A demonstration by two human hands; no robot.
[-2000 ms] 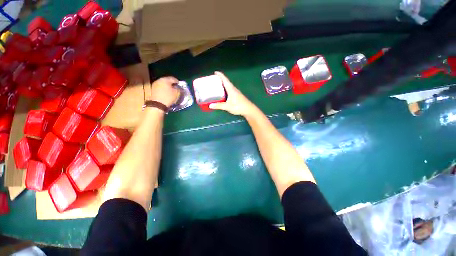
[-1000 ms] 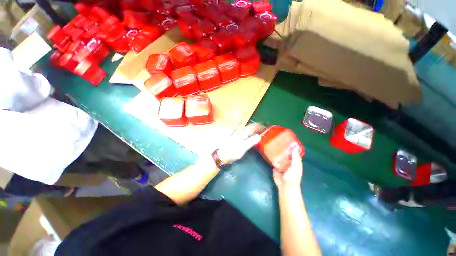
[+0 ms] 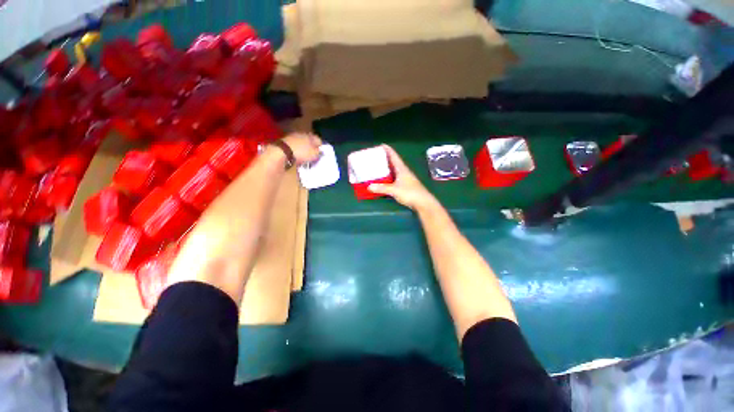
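My left hand (image 3: 303,149) holds a tin lid (image 3: 321,168) by its upper edge, its silver-grey underside up, at the near end of the conveyor belt (image 3: 402,138). My right hand (image 3: 401,182) is wrapped around the right side of an open red tin body (image 3: 370,172) with a bright silver inside, just right of the lid. Further right on the belt lie an upturned lid (image 3: 447,162) and another open tin body (image 3: 505,162) beside it. Whether the held tin touches the belt is hard to tell.
A large pile of closed red tins (image 3: 173,96) is at left, partly on a cardboard sheet (image 3: 270,273). Stacked cardboard (image 3: 394,48) lies beyond the belt. A dark arm or bracket (image 3: 628,153) reaches over the belt at right, near another lid (image 3: 582,157). Whitish film (image 3: 652,382) is at lower right.
One second ago both hands held a closed red tin over the near bench edge; now lid and body are apart, one in each hand, over the belt. The camera view has turned right.
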